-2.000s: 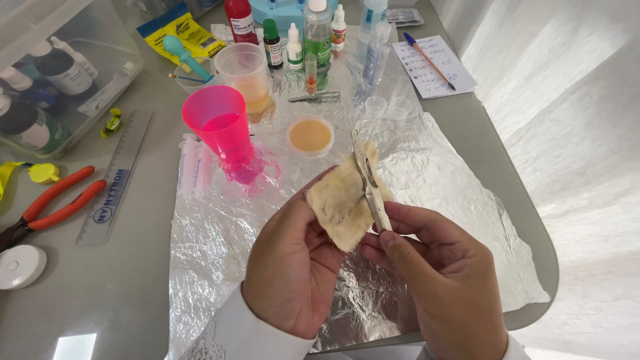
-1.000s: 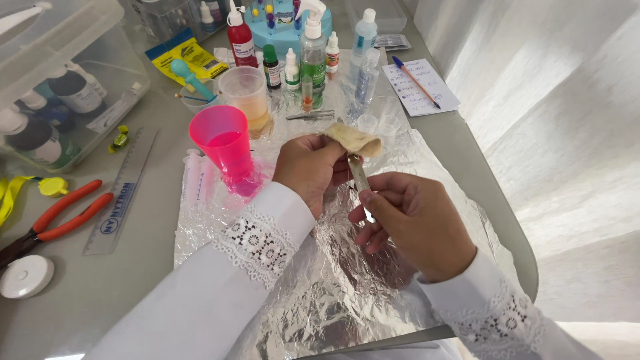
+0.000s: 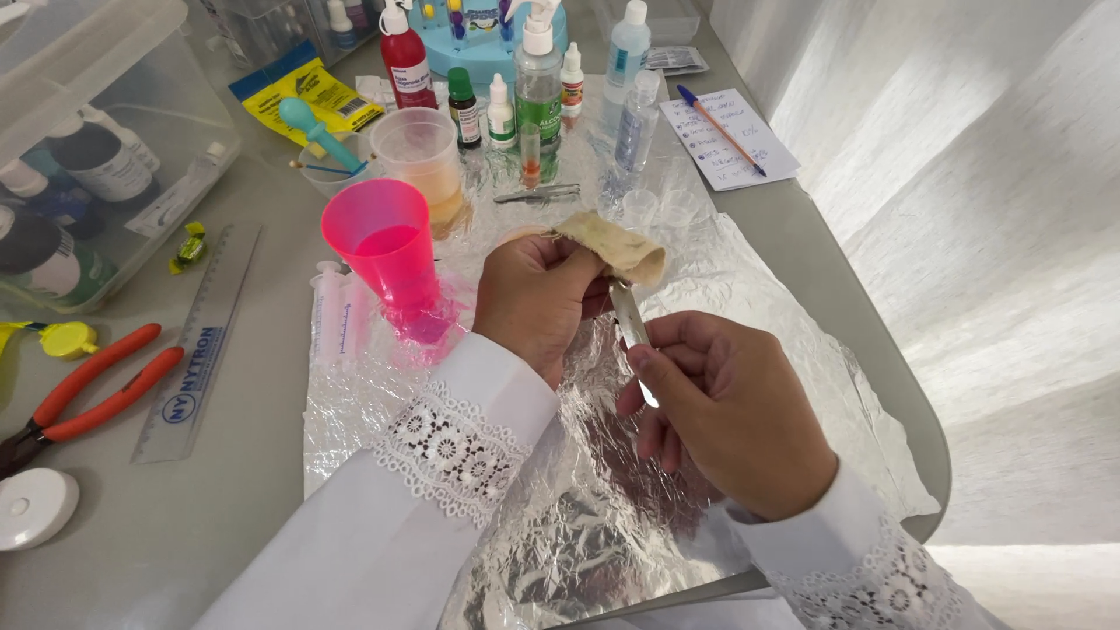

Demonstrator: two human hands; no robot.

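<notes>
A beige, fuzzy-edged piece of cloth-like material (image 3: 617, 247) is pinched by my left hand (image 3: 538, 302), its right end curling over. My right hand (image 3: 731, 402) grips the metal handle of a slim tool (image 3: 632, 337), whose upper end meets the underside of the piece by my left fingers; that tip is hidden. Both hands are above crumpled aluminium foil (image 3: 586, 525). Left of my left hand stands a pink plastic cup (image 3: 381, 245) with liquid in it. Behind the hands lie metal tweezers (image 3: 536, 193), and a round dish (image 3: 525, 233) is mostly covered by my left hand.
Several bottles, including a green-labelled spray bottle (image 3: 538, 87), stand at the back beside a clear cup of amber liquid (image 3: 420, 166). Syringes (image 3: 337, 319), a ruler (image 3: 197, 350) and orange-handled pliers (image 3: 105, 385) lie left. A plastic bin (image 3: 175, 166) is far left; a pen (image 3: 722, 131) rests on written paper right.
The beige piece, earlier held flat and facing the camera, is now farther from me and curled over. The metal tool has gone from across its face to underneath. My left hand has turned over.
</notes>
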